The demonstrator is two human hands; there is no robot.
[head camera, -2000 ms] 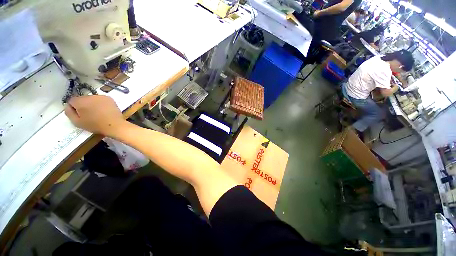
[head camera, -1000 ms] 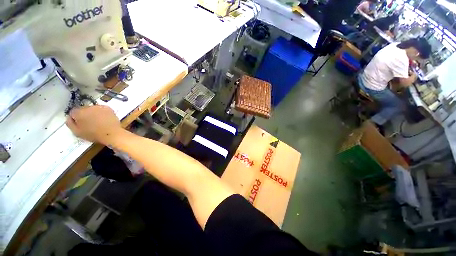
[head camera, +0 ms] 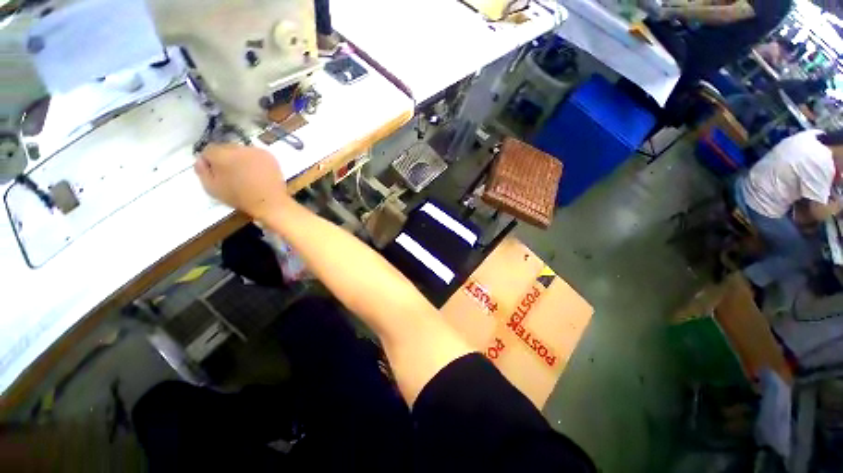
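Observation:
My right hand is a loose fist, back up, at the front edge of the white sewing machine table. A dark metal cluster, perhaps scissors or snips, shows just behind my knuckles; the fingertips are hidden, so I cannot tell whether they grip it. Right of it lie a thin dark tool and a flat brown pad, below the cream sewing machine head. My left hand is not in view.
A dark rectangle, perhaps a phone or calculator, lies at the table's right. Under and beside the table are a brown woven stool, a POSTEK carton and a blue bin. A person in a white shirt sits at far right.
The view has turned left, so the table, machine and floor items have shifted right in the picture. My right hand stays a fist beside the dark cluster.

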